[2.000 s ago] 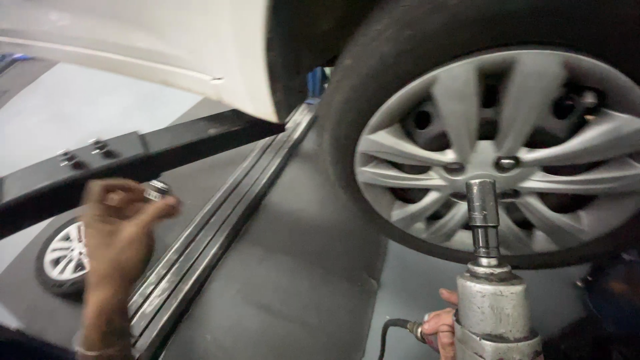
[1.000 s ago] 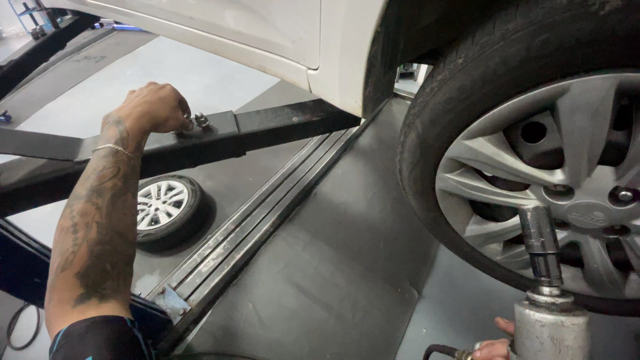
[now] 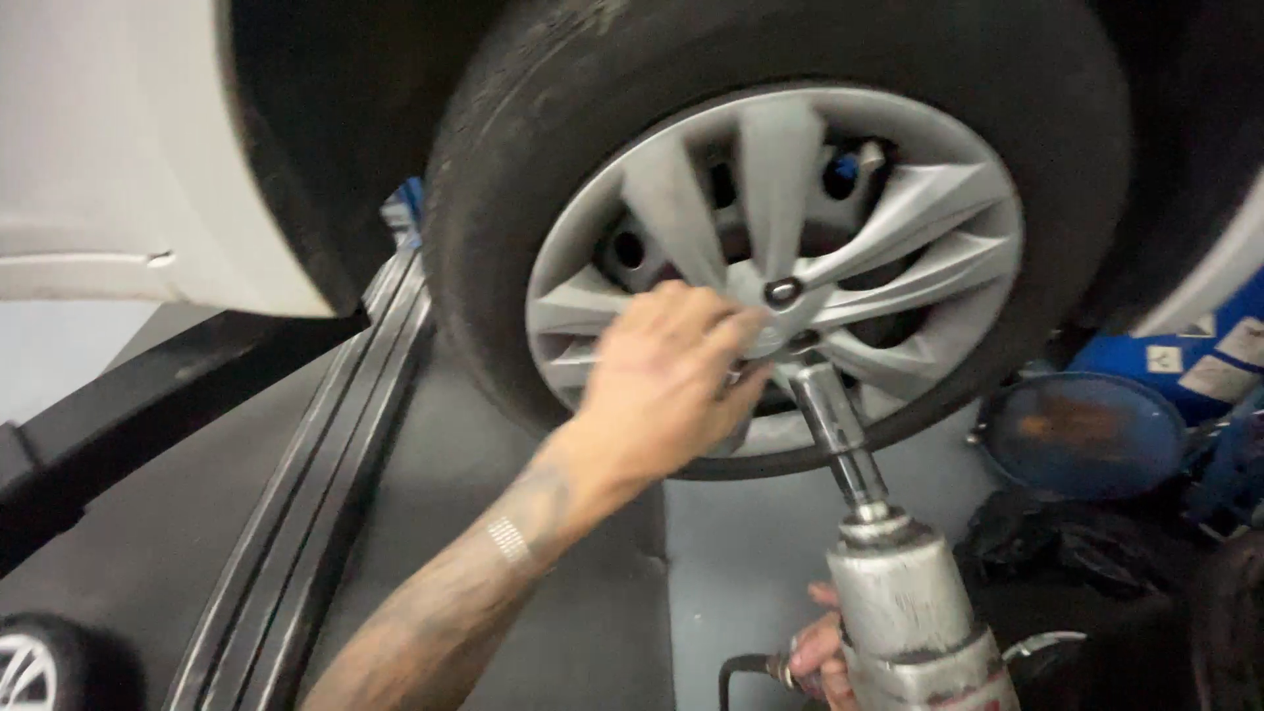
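My left hand [image 3: 681, 380] reaches to the hub of the raised car's wheel, its fingertips beside the silver multi-spoke cover [image 3: 780, 188]. A small, shiny wheel nut [image 3: 734, 373], partly hidden and blurred, is pinched between thumb and fingers. Another dark fastener [image 3: 783, 291] sits in the hub just above. My right hand [image 3: 828, 647] grips an air impact wrench [image 3: 908, 602] at the bottom. Its long chrome socket [image 3: 834, 425] points up at the lower hub holes; whether it touches cannot be told. The black tyre [image 3: 513, 188] surrounds the cover.
A black lift arm [image 3: 148, 395] runs under the white car body [image 3: 109, 158] at left. Metal floor rails [image 3: 306, 494] lie beside it. A loose wheel [image 3: 49, 662] is at lower left. A blue drum [image 3: 1086, 434] and black plastic [image 3: 1057, 543] lie at right. An air hose [image 3: 736, 671] trails below.
My left hand has moved from the lift arm, where it was at small metal parts, rightward to the wheel hub. The wrench stays in my right hand. The view has swung toward the wheel.
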